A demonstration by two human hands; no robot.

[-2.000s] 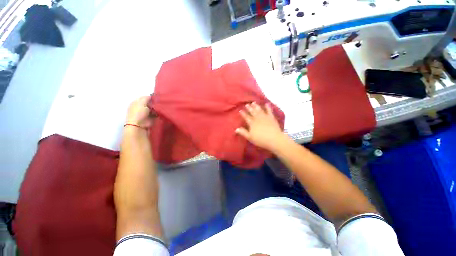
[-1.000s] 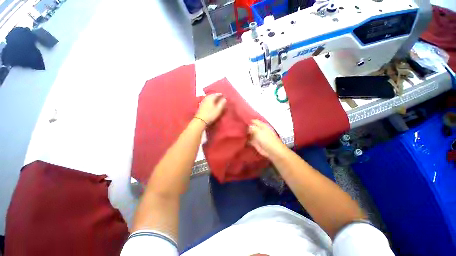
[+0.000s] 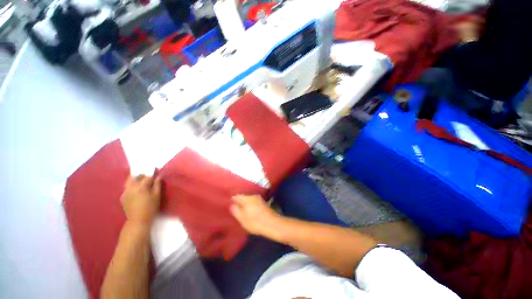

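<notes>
A red panel (image 3: 198, 198) lies at the table's front edge and hangs partly over my lap. My left hand (image 3: 142, 197) pinches its left edge. My right hand (image 3: 252, 214) holds its right side near the lap. Another red panel (image 3: 99, 204) lies flat to the left, partly behind my left forearm. A narrower red piece (image 3: 269, 140) lies right of the needle area and hangs over the front edge. The white sewing machine (image 3: 233, 76) stands behind the pieces. The view is blurred, so the needle and presser foot are unclear.
A black smartphone (image 3: 306, 106) and brown scraps (image 3: 333, 82) lie right on the table. A green ring (image 3: 237, 136) lies beside the narrow piece. A blue crate (image 3: 431, 169) stands at the right. A person in dark clothing (image 3: 493, 52) is at the upper right, beside a red fabric pile (image 3: 391, 29).
The view has swung right, showing the crate and person. The crumpled panel is now spread flatter, and my hands have moved farther apart along it.
</notes>
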